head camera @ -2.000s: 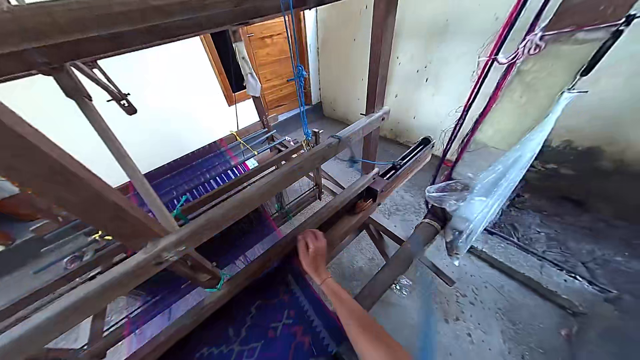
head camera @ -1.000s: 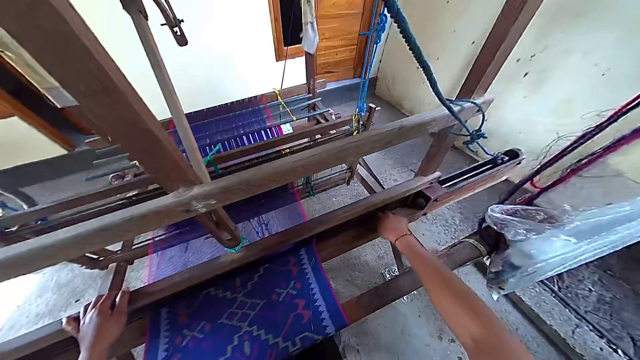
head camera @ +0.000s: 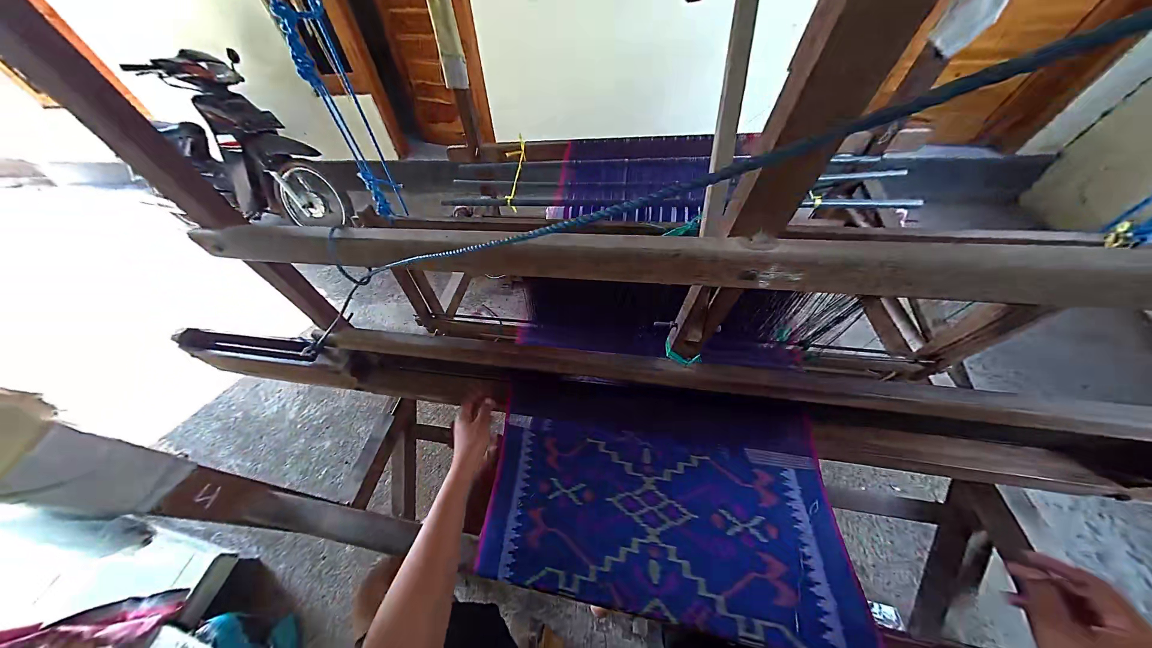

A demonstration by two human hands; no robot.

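Note:
A patterned blue and purple woven cloth stretches toward me on a wooden floor loom, with dark purple warp threads running behind it. My left hand is at the lower edge of the loom's wooden batten, just left of the cloth; its fingertips are partly hidden and its grip is unclear. At the lower right, my right hand is blurred, away from the cloth, with its fingers spread and nothing seen in them. A dark blue rope runs from the batten's left end up across the view.
An upper wooden crossbeam spans the loom, and a slanted post crosses it. Blue cords hang at the left. A motorbike stands beyond. A box and fabrics lie at the lower left.
The view has swung left. My right hand, at the right part of the batten a second ago, is now off it at the lower right. My left hand now reaches the batten beside the cloth.

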